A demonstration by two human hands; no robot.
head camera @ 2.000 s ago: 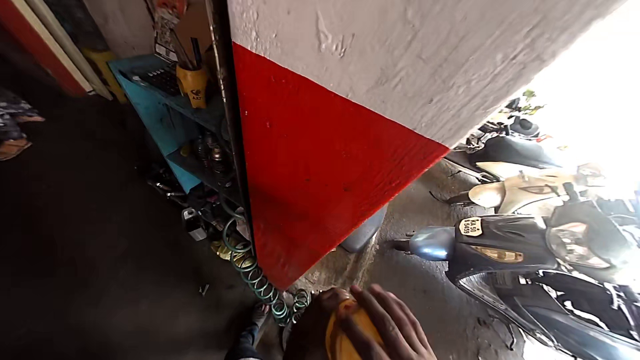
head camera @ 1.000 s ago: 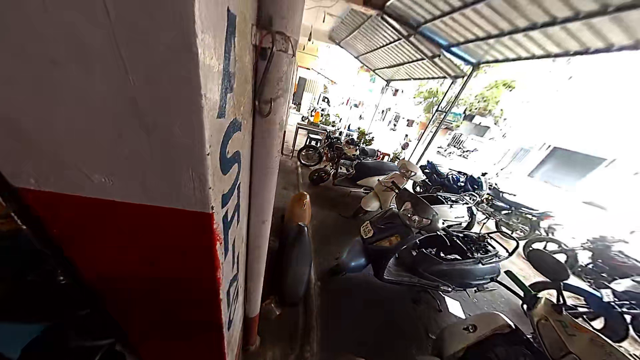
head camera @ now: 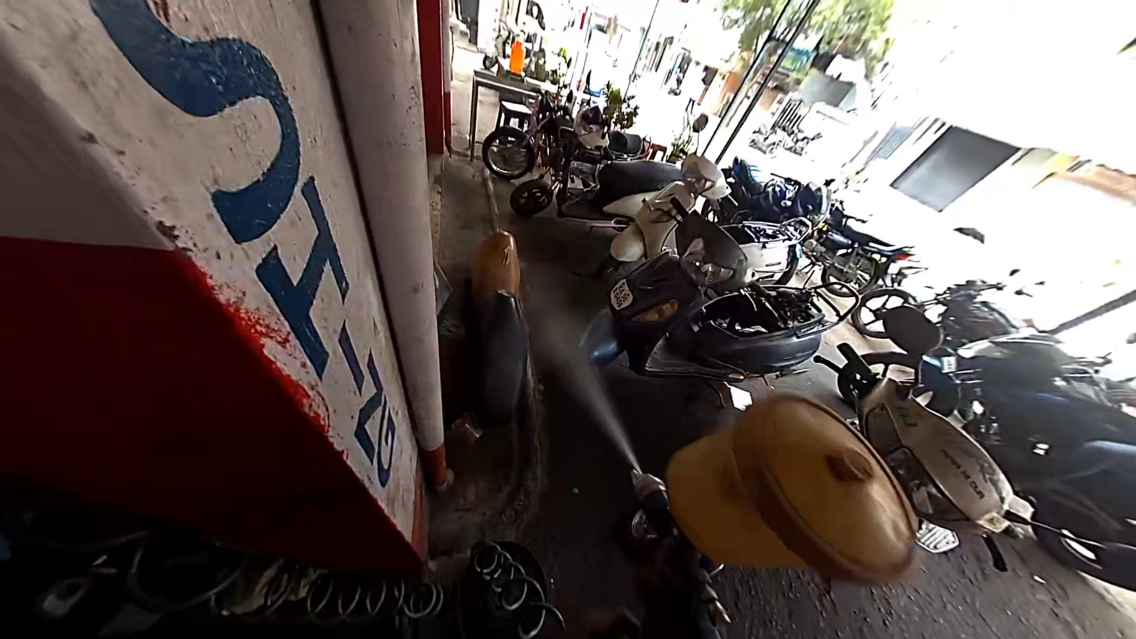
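Observation:
A spray gun [head camera: 650,486] with a large yellow-brown lidded cup [head camera: 790,488] is held up at the lower centre right. White mist fans from its nozzle towards the upper left. My right hand appears to hold the gun, mostly hidden by the cup and deep shadow; its fingers are hard to make out. My left hand cannot be seen. Ahead, a tan rounded panel [head camera: 495,264] and a dark grey rounded panel [head camera: 501,355] stand end to end beside the wall base. The mist drifts near the grey panel and the front of a dark scooter [head camera: 710,324].
A white and red painted wall [head camera: 293,311] with blue lettering and a vertical pipe [head camera: 390,222] rise at left. A coiled hose [head camera: 510,586] lies low in shadow. A pale scooter [head camera: 941,444] and several other two-wheelers stand at right.
The view has swung from the workshop corner towards the parked scooters. Two seconds ago a hand lay on the yellow lid; now the gun is raised in view and spray comes from it.

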